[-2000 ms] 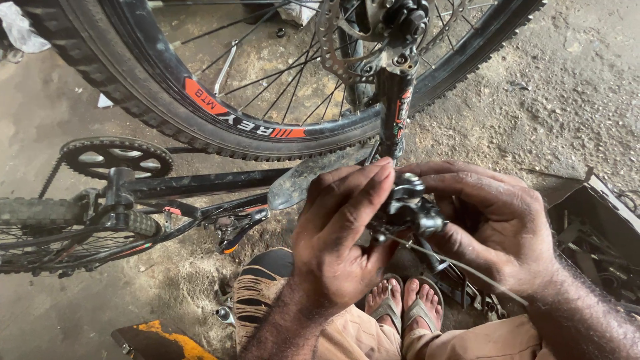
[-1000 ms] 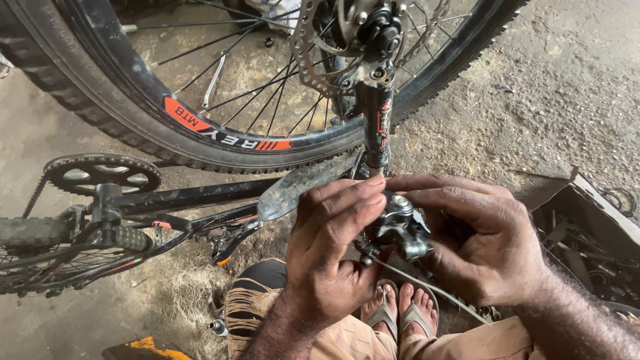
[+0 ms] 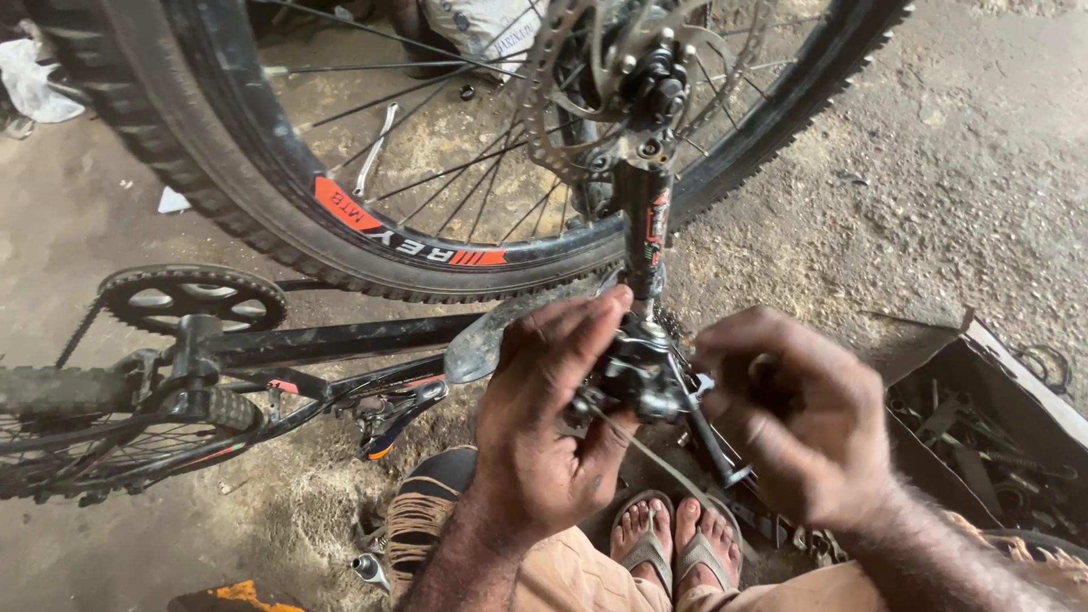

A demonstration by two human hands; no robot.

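A black metal disc brake caliper [image 3: 642, 370] with a thin cable [image 3: 671, 472] trailing from it is held in my left hand [image 3: 552, 408], fingers along its side and thumb beneath. My right hand [image 3: 790, 408] is just right of the caliper, blurred, with thumb and fingers curled apart; nothing is plainly seen in it. Above my hands stands the black fork leg [image 3: 650, 204] of an upturned bicycle. Its spoked wheel [image 3: 399, 263] carries a perforated brake rotor [image 3: 544, 119].
A chainring [image 3: 194, 297], frame tube [image 3: 340, 338] and rear wheel lie at left. At right, a box [image 3: 1020, 382] holds loose metal parts. Behind the spokes a wrench [image 3: 376, 151] lies on the ground. A socket tool [image 3: 370, 569] is at lower left, near my knee.
My right hand has come off the caliper and moved to its right. My left hand still holds the caliper, now more exposed to view.
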